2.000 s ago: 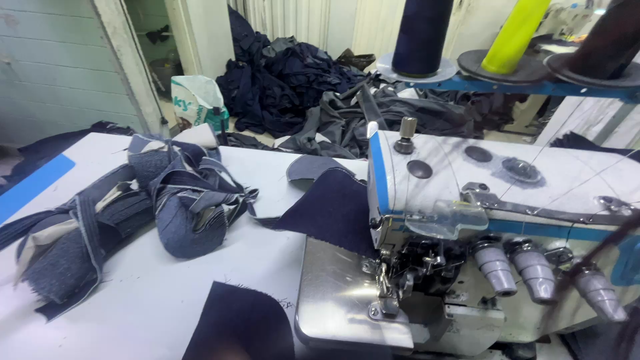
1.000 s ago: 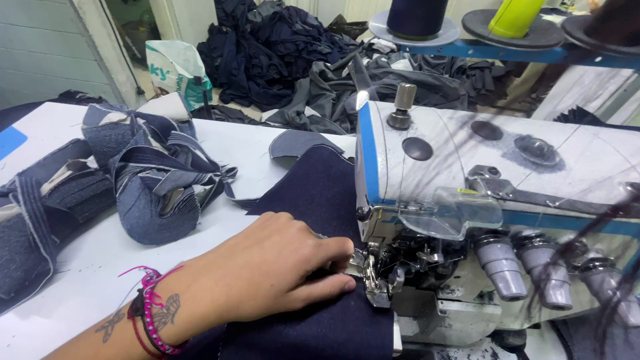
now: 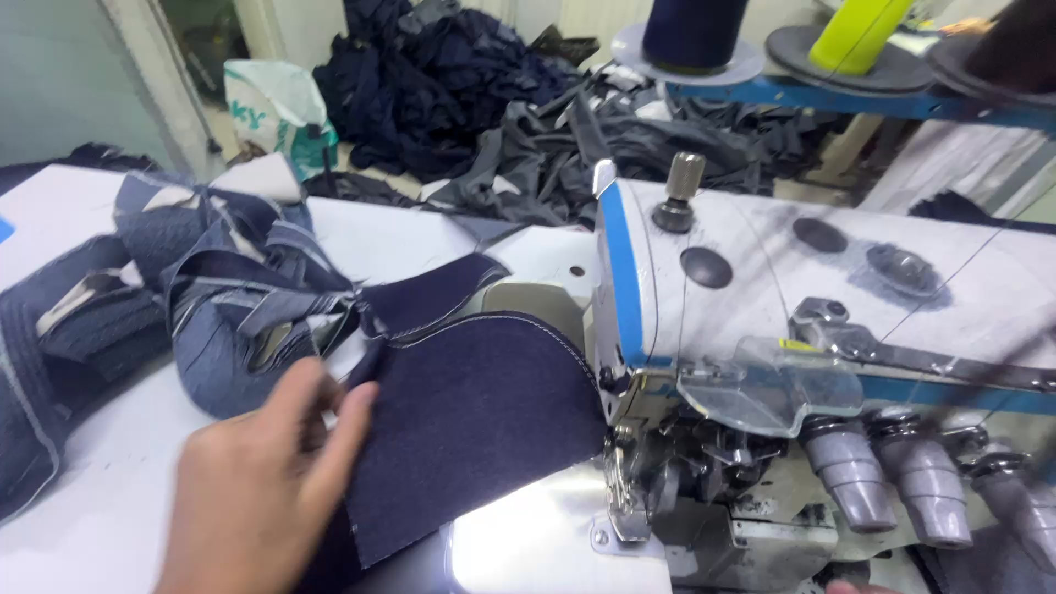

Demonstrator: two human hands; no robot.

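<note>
My left hand (image 3: 264,470) is over the left edge of a dark denim piece (image 3: 478,421), thumb and fingers apart; whether it touches the cloth is unclear. The piece has pale stitching along its curved edge and lies on the metal plate (image 3: 561,528), its right side by the presser foot (image 3: 627,495) of a white overlock machine (image 3: 742,247). Another dark denim piece (image 3: 437,289) lies behind it. Only a fingertip of my right hand (image 3: 854,587) shows at the bottom edge, below the machine; what it does is hidden.
Rolled bundles of blue denim pieces (image 3: 239,330) lie on the white table (image 3: 107,528) at left. Thread cones (image 3: 693,33) stand on a blue rack behind the machine. Heaps of dark cloth (image 3: 445,82) and a plastic bag (image 3: 280,115) are beyond the table.
My left hand has moved left, away from the presser foot, and its fingers have parted. The dark denim now shows a stitched curved edge behind the foot. A right fingertip has come into view.
</note>
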